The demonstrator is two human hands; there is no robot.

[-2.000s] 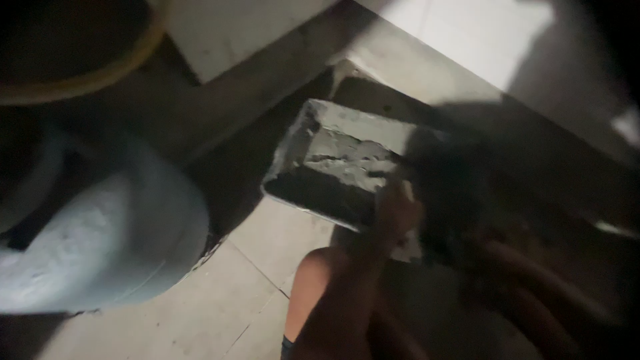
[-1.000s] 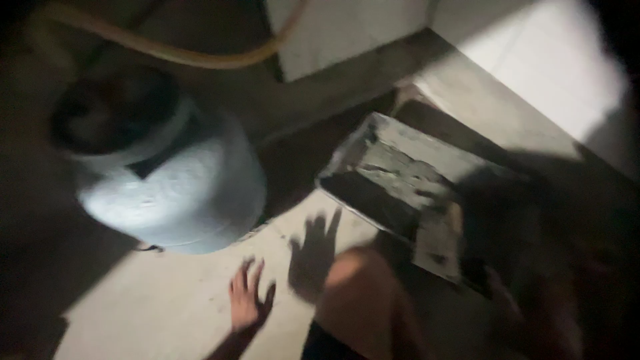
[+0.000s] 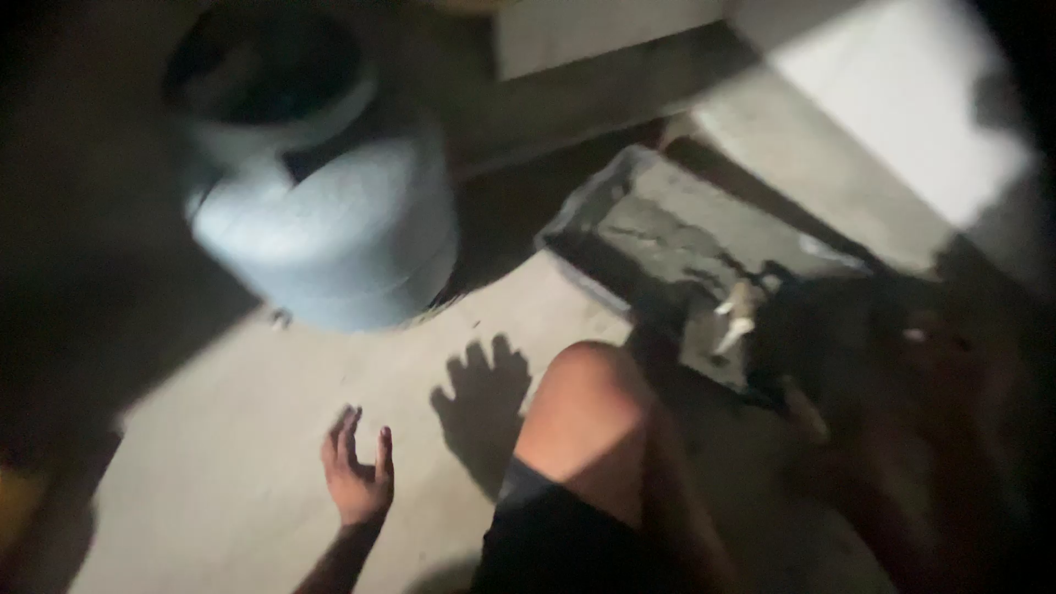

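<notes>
My left hand is raised over the pale floor at the lower left, fingers apart and holding nothing. A shallow rectangular tray of wet grey mortar lies on the floor right of centre. Across its near side rests a flat trowel with a light handle, its blade smeared with grey. My right hand is a dim shape in deep shadow just right of the blade; its fingers and anything in them cannot be made out.
A gas cylinder, pale blue-grey, stands on the floor at the upper left. My bare knee juts up between my left hand and the tray. A white panel stands behind, and a brightly lit pale surface is at the upper right.
My left hand has come into sight at the lower left, clear of the tray. Two seconds ago a hand was at the tray's near edge. The view has swung left.
</notes>
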